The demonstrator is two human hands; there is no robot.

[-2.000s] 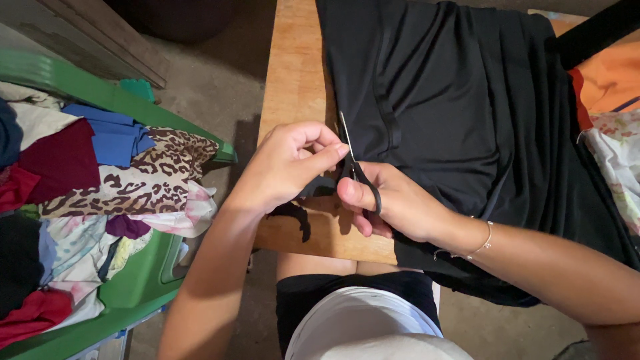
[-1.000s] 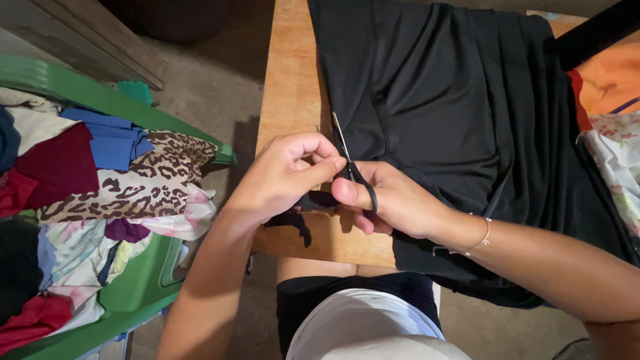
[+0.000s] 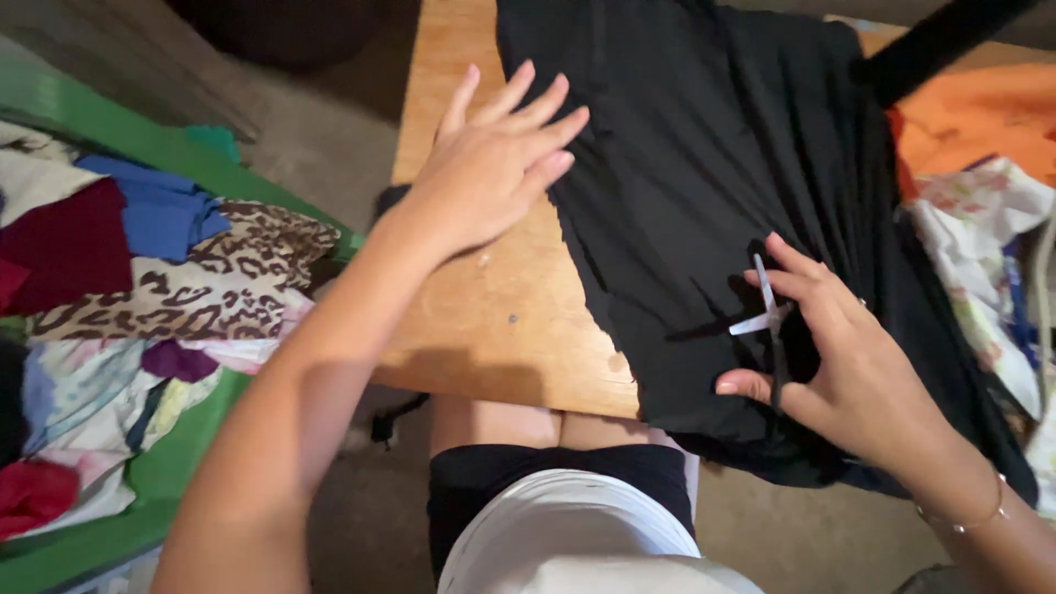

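Black fabric (image 3: pixel 660 165) lies over a wooden table (image 3: pixel 462 330), its ragged left edge running down to the table's near edge. My left hand (image 3: pixel 495 157) is spread, palm down, its fingertips over the left edge of the fabric and no object in it. Over the fabric on the right, my right hand (image 3: pixel 833 355) has the small scissors (image 3: pixel 770 318) with dark handles hooked on its fingers. Their blades stand apart and point left and away from me. The fingers of that hand are spread. A dark scrap shows partly behind my left wrist.
At the left stands a green plastic container (image 3: pixel 165 495) full of mixed cloth, with leopard-print fabric (image 3: pixel 198 289) on top. Orange fabric (image 3: pixel 973 124) and floral cloth (image 3: pixel 982 214) lie at the right. A black bar (image 3: pixel 940 49) slants across the upper right corner.
My hands have moved apart from where they were close together at the scissors. The left hand has gone up and spread on the fabric's edge; the right has moved right with the scissors, whose blades are now apart.
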